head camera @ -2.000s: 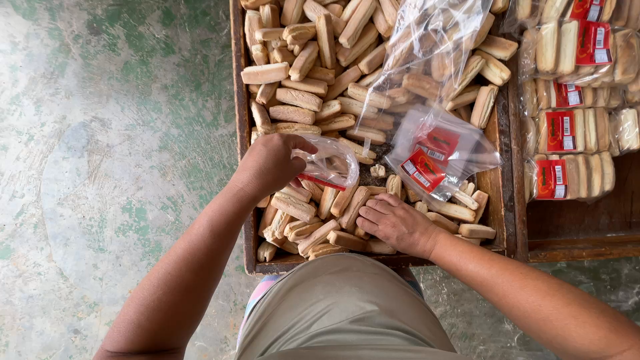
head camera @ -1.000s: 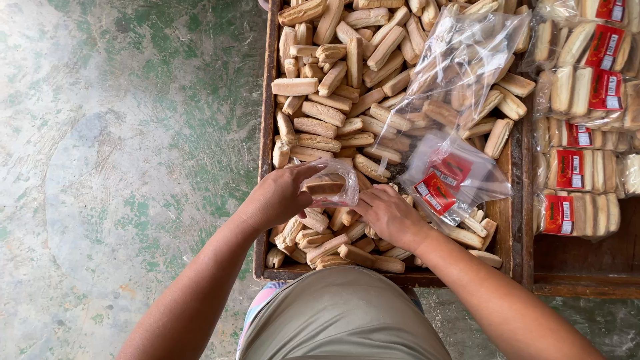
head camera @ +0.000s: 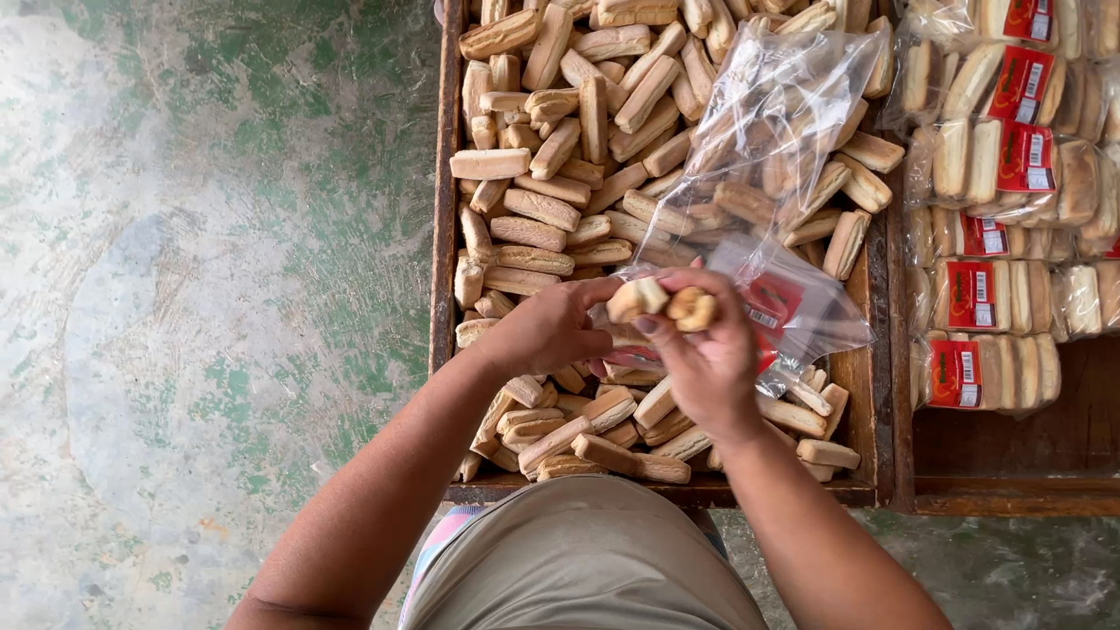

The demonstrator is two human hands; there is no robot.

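Over a wooden tray (head camera: 448,219) heaped with loose baked biscuit sticks (head camera: 534,206), my two hands meet. My left hand (head camera: 556,328) holds a clear plastic bag with a red label, largely hidden behind the fingers. Two biscuit sticks (head camera: 665,304), ends toward the camera, are gripped in my right hand (head camera: 713,350) at the bag's mouth. Just right of my right hand, clear plastic bags (head camera: 814,297) with red labels lie on the heap. A larger clear plastic bag (head camera: 779,114) stretches above them.
To the right, a second wooden tray (head camera: 1015,494) holds several filled, red-labelled biscuit packs (head camera: 993,372) in rows. A worn green and grey floor (head camera: 201,262) lies left of the trays. The near tray edge is close to my body.
My right hand has risen from the heap to the bag and now shows two biscuit sticks in its fingers. A second ago the bag in my left hand had biscuit inside it.
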